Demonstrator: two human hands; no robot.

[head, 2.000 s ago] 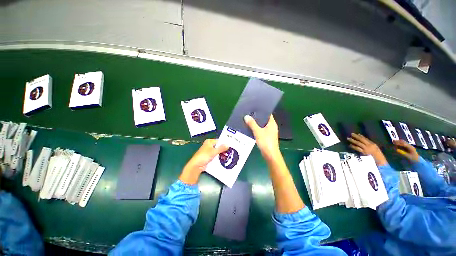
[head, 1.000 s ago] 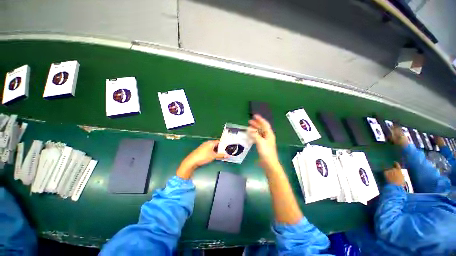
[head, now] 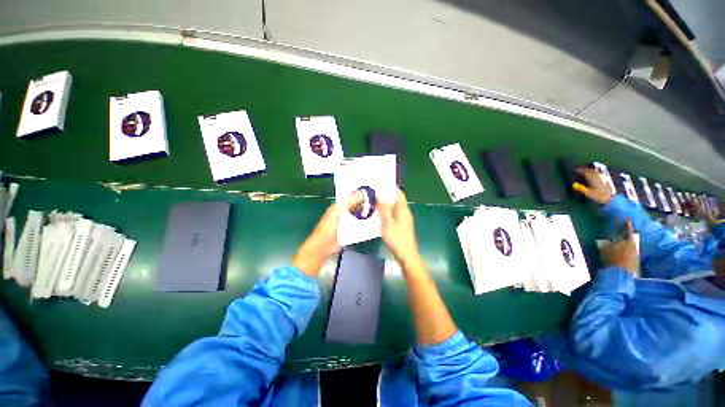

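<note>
My left hand and my right hand hold a white outer sleeve with a round dark watch picture, one hand at each side. Whether it has a box inside cannot be told. It is raised over the bench's back edge, picture up. A dark grey inner gift box lies just below it on the green bench. A larger dark grey box or lid lies left of centre. A fanned stack of white sleeves lies right of my right hand.
Several sleeved boxes and dark boxes lie on the green belt. Fanned white printed strips lie at the left. Another worker's blue sleeves and hands are at the right, one hand over the belt.
A sleeved box now lies on the belt just behind my hands, where none lay before. The sleeve now held looks larger and more upright. Belt boxes have shifted left relative to the bench.
</note>
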